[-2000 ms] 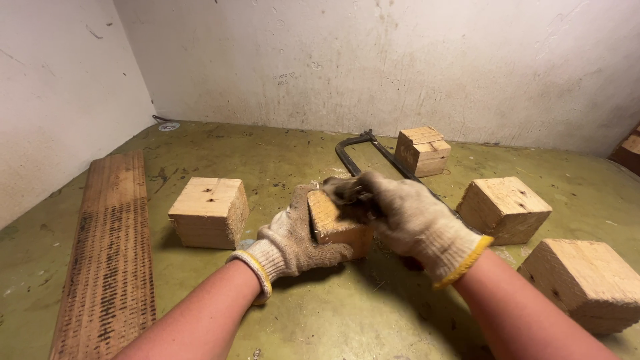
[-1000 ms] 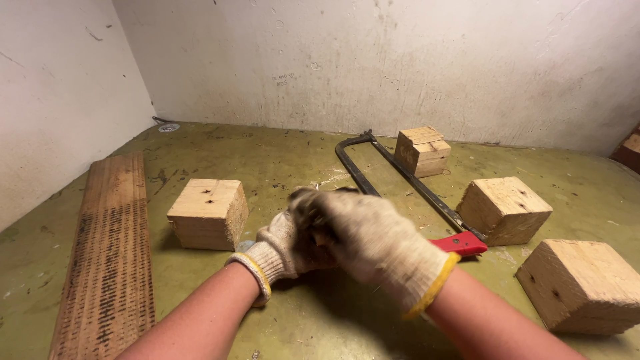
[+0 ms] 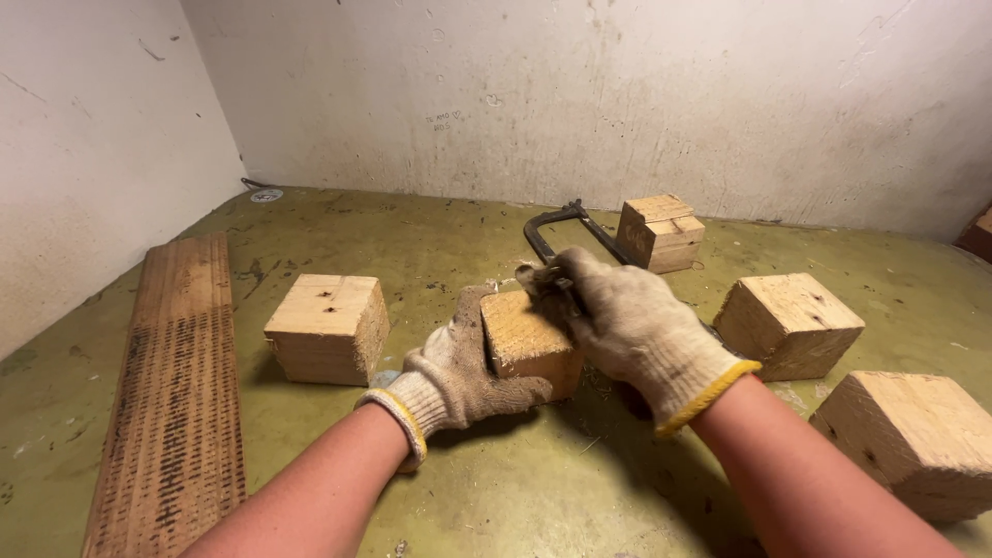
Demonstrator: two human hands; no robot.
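Note:
Both of my hands wear knitted work gloves with yellow cuff edges. My left hand [image 3: 473,372] grips a wooden block [image 3: 523,329] at its left side and lower front, and a rough, sawn face points up. My right hand [image 3: 620,318], somewhat blurred, is closed at the block's upper right edge; something dark shows at its fingers, too unclear to name. Behind my right hand a hacksaw [image 3: 535,232] lies flat, its frame partly in view and its handle mostly hidden.
One wooden block [image 3: 325,329] stands on the left, beside a long dark-marked board [image 3: 182,372]. On the right are more blocks: one [image 3: 659,236] near the back wall, one [image 3: 790,325] further forward, one [image 3: 914,442] nearest. All rest on a green, stained surface [image 3: 480,496].
The held block, hidden behind my hands a second ago, shows again between them. My right hand has moved to the right and covers the hacksaw's red handle, visible a second ago.

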